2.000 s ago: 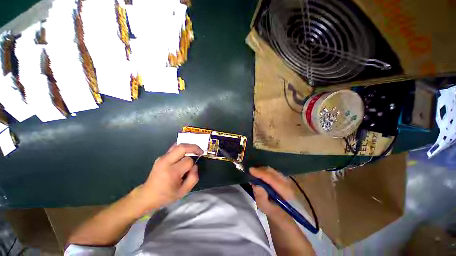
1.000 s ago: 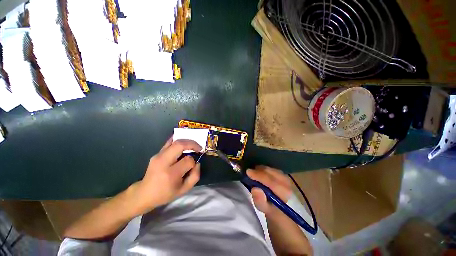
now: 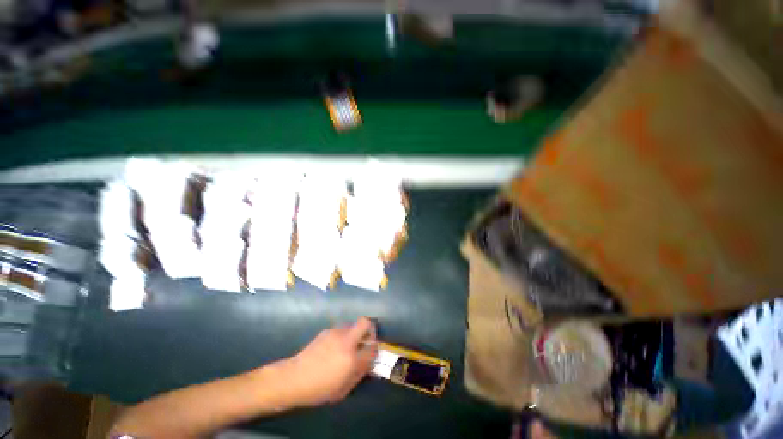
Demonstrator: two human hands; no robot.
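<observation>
The phone board (image 3: pixel 421 375) lies at a slant on the dark green bench mat, orange-edged, its dark area to the right and a white part to the left. My left hand (image 3: pixel 342 360) is closed around its left end and covers it; a small dark bit shows at the fingertips, too blurred to name. A small blurred piece of what looks like my right hand (image 3: pixel 534 427) shows at the bottom edge, below the tub; its hold is hidden. The soldering iron cannot be made out.
Fanned white LCD stacks (image 3: pixel 270 231) lie behind my left hand, clear trays (image 3: pixel 39 274) at left. Beyond the white rail (image 3: pixel 464 170), the green conveyor (image 3: pixel 257 129) carries a phone (image 3: pixel 342 107). At right are the cardboard box (image 3: pixel 652 197), fan (image 3: pixel 549 266) and solder tub (image 3: pixel 573 356).
The view has tilted up, bringing the conveyor in and shifting the bench things lower. My left hand has moved onto the board's upper left end. My right hand and the iron have left the board.
</observation>
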